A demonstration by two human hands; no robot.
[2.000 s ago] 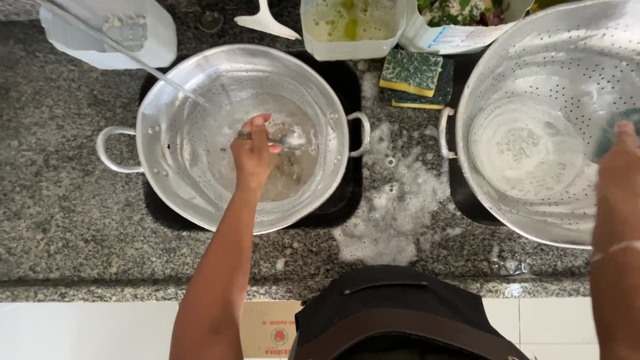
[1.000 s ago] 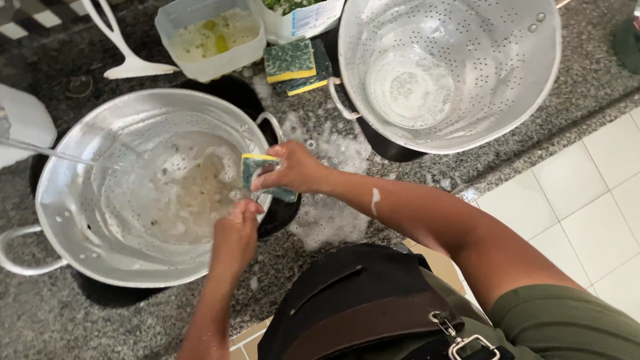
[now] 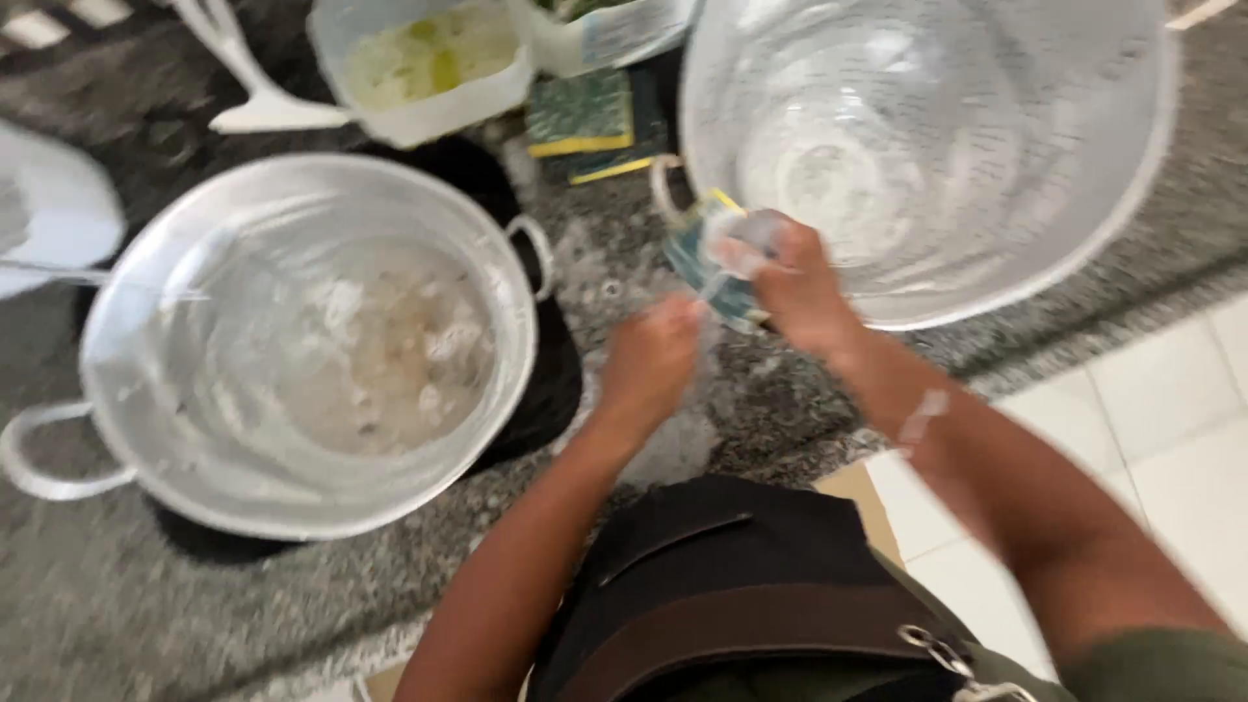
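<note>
Between the two aluminium vessels, my right hand (image 3: 785, 278) grips a green and yellow scouring sponge (image 3: 697, 253). Blurred, a small translucent thing, perhaps a utensil, is at the fingers of both hands; its kind cannot be told. My left hand (image 3: 653, 361) is closed around the lower end of it, just below the sponge. To the left, a two-handled aluminium pot (image 3: 224, 458) holds cloudy water with bits in it. At the upper right stands a large perforated aluminium colander (image 3: 1053, 185), wet with suds at its bottom.
Two more sponges (image 3: 582, 112) lie stacked behind my hands. Beside them are a plastic tub of yellowish soapy liquid (image 3: 439, 117), a white plastic utensil (image 3: 273, 112) and a cut container with greens. A white plastic container (image 3: 58, 210) is at the left. Suds wet the granite counter (image 3: 88, 595).
Both hands have moved right, from the pot's rim to beside the colander. Two seconds ago my left hand was inside the pot and my right at the colander. The view has shifted and turned.
</note>
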